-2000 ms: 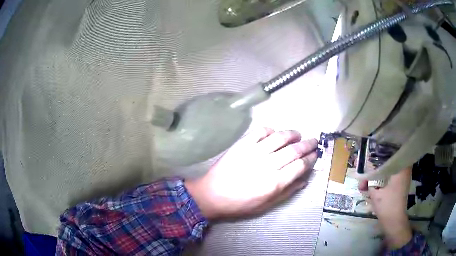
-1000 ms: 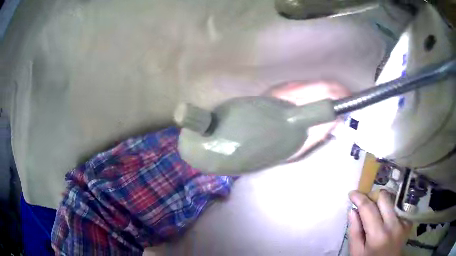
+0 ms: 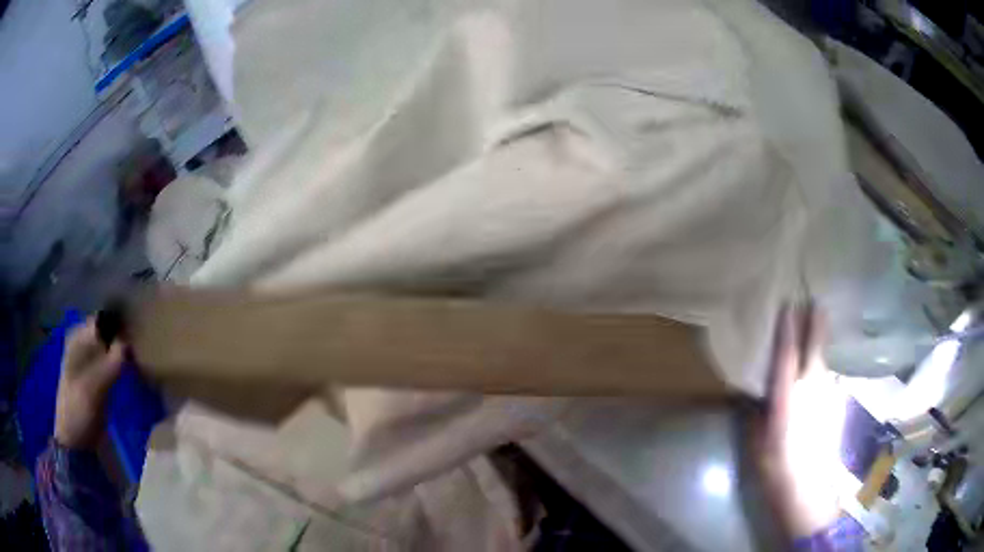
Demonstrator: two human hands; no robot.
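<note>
A beige garment panel (image 3: 453, 345) is stretched across the view as a blurred, brownish band between my hands. My left hand (image 3: 84, 377) is at the far left, closed on the panel's left end by a small dark spot. My right hand (image 3: 798, 421) is at the panel's right end, in strong glare. Its fingers point up and appear to pinch the cloth, though blur hides the contact. More beige cloth (image 3: 669, 216) lies in loose folds behind the band, and other beige pieces (image 3: 421, 507) hang in front of it.
The pale table (image 3: 658, 464) shows below the band, with a bright spot of light. The orange edge guide (image 3: 876, 478) and small metal machine parts are at the lower right, beside my right hand. A blue bin (image 3: 130, 421) is at the left. The background at the upper left is blurred.
The view has swung left, away from the sewing area. My left hand has moved from the cloth near the needle to the far left, and the panel is now lifted between my hands.
</note>
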